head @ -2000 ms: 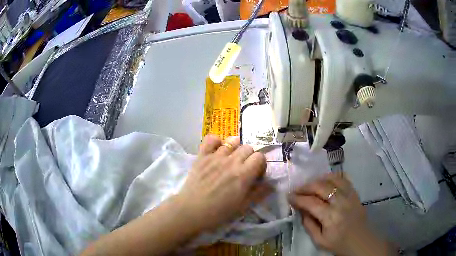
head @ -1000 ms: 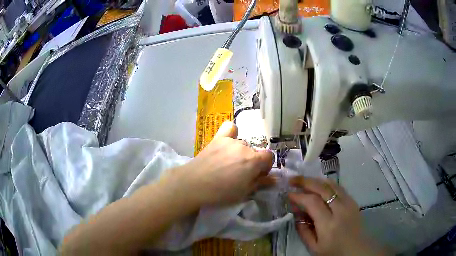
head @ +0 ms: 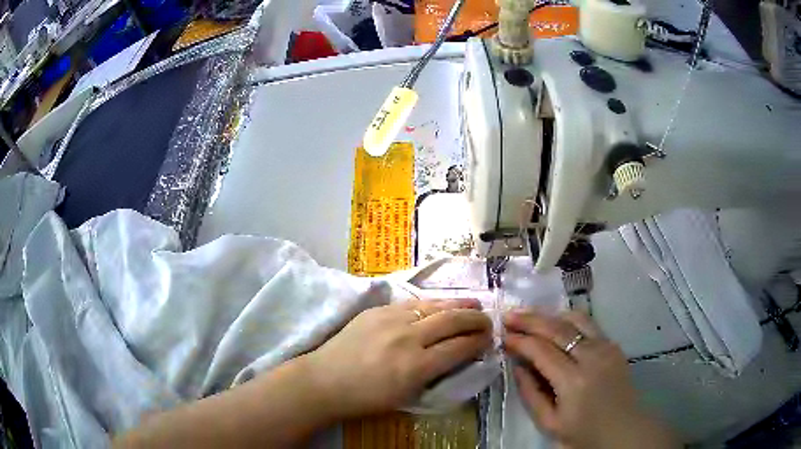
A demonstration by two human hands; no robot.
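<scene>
The pale garment piece lies heaped at the left and runs under my left hand to the needle area. My left hand holds the cloth down with its fingers just left of the seam line, below the presser foot. My right hand is beside it, its fingertips on the band strip at the seam edge. The hands' fingertips nearly meet. The presser foot sits over the cloth under the sewing machine head. The cloth under the palms is hidden.
A folded stack of white strips lies right of the needle. The yellow guide tape is stuck to the bed under the lamp tip. A dark plastic-edged board is at the left. A red item lies behind the bed.
My left hand has moved down from beside the presser foot towards me, uncovering the cloth there and more of the yellow tape. My right hand stays close to the seam.
</scene>
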